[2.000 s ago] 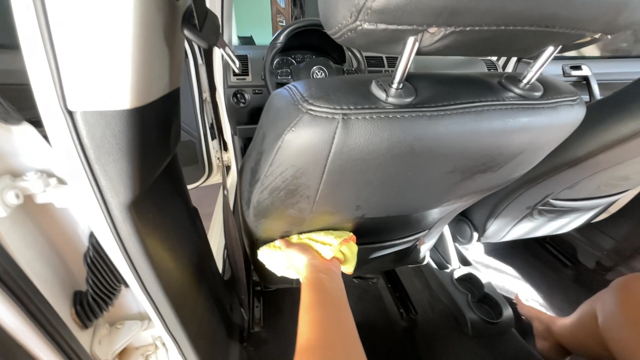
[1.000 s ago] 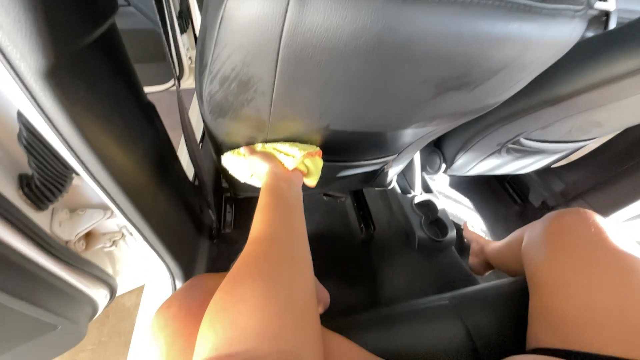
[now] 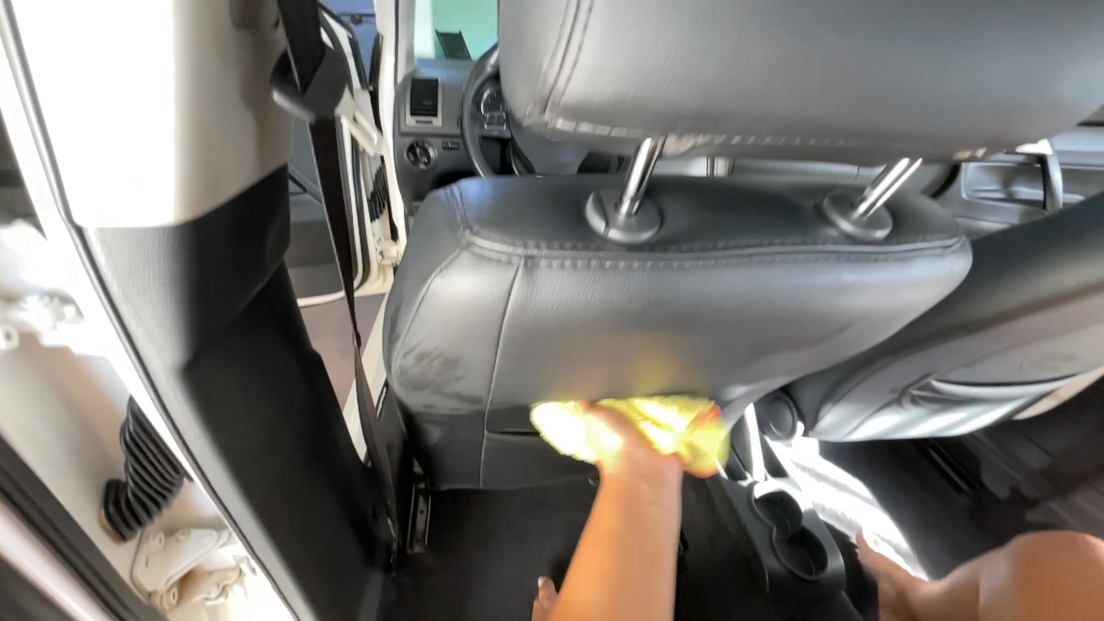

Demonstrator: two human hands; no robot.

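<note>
My left hand (image 3: 608, 440) is spread on a yellow microfiber cloth (image 3: 690, 423) and presses it against the lower part of the black leather front seatback (image 3: 604, 319), near the seat-back pocket. Motion blurs the hand and cloth, and the fingers are partly hidden. Smudges (image 3: 431, 371) show on the left side of the seatback. Above it, the headrest (image 3: 776, 69) stands on two chrome posts (image 3: 640, 177). My right hand is not in view.
The door pillar (image 3: 233, 388) with a seat belt (image 3: 332, 198) stands at left. A centre console with cup holders (image 3: 798, 548) and the other front seat (image 3: 975, 371) are at right. My bare leg (image 3: 1026, 578) shows at lower right.
My left hand has moved right across the seatback with the cloth. The view dipped towards the floor, then rose again.
</note>
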